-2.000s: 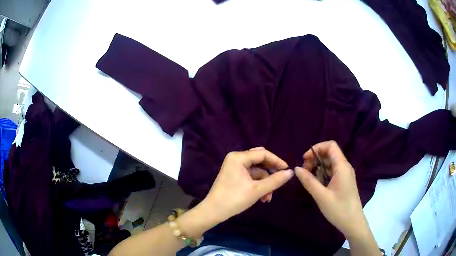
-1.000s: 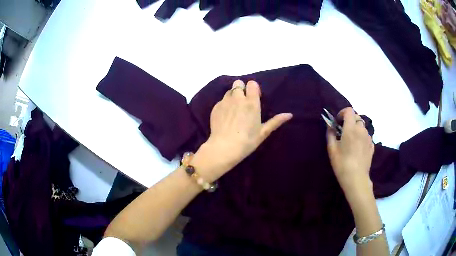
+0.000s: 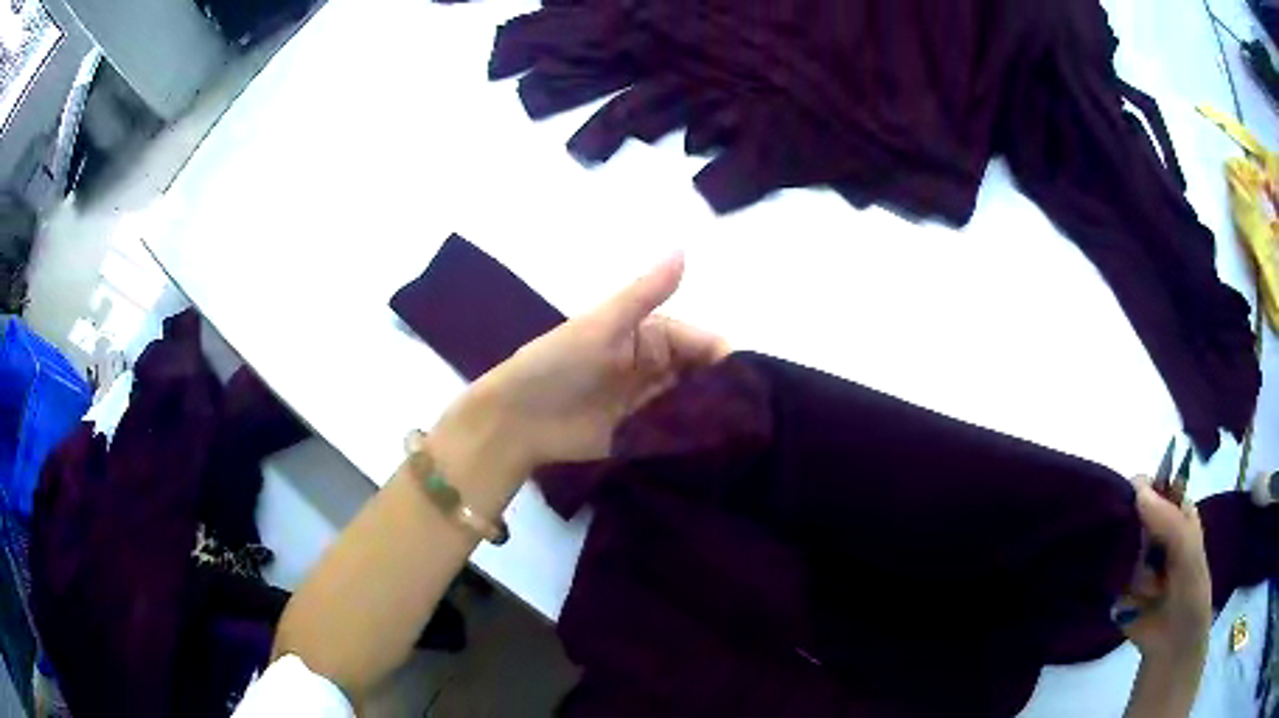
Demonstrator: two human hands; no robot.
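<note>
A dark maroon top (image 3: pixel 898 519) lies nearest me, its far edge lifted between my hands. My left hand (image 3: pixel 603 372) is at its upper left corner, thumb raised and fingers curled at the cloth, partly hidden by it. My right hand (image 3: pixel 1171 568) is at the right side, gripping the cloth edge and also holding small thread snips (image 3: pixel 1175 470), pale blades pointing up. A maroon sleeve (image 3: pixel 470 302) lies on the white table to the left, partly behind my left forearm.
A pile of maroon tops (image 3: pixel 842 98) lies farther up the white table (image 3: pixel 365 154), sleeves fanned left. Maroon garments (image 3: pixel 126 533) hang low left, beside a blue item (image 3: pixel 39 400). A yellow fabric bundle (image 3: pixel 1253 211) and a white cone (image 3: pixel 1265 487) are at the right edge.
My hands have gone from pinching together, to lying apart on the top, to lifting its far edge. My right hand has moved right. The view has shifted, showing more of the pile.
</note>
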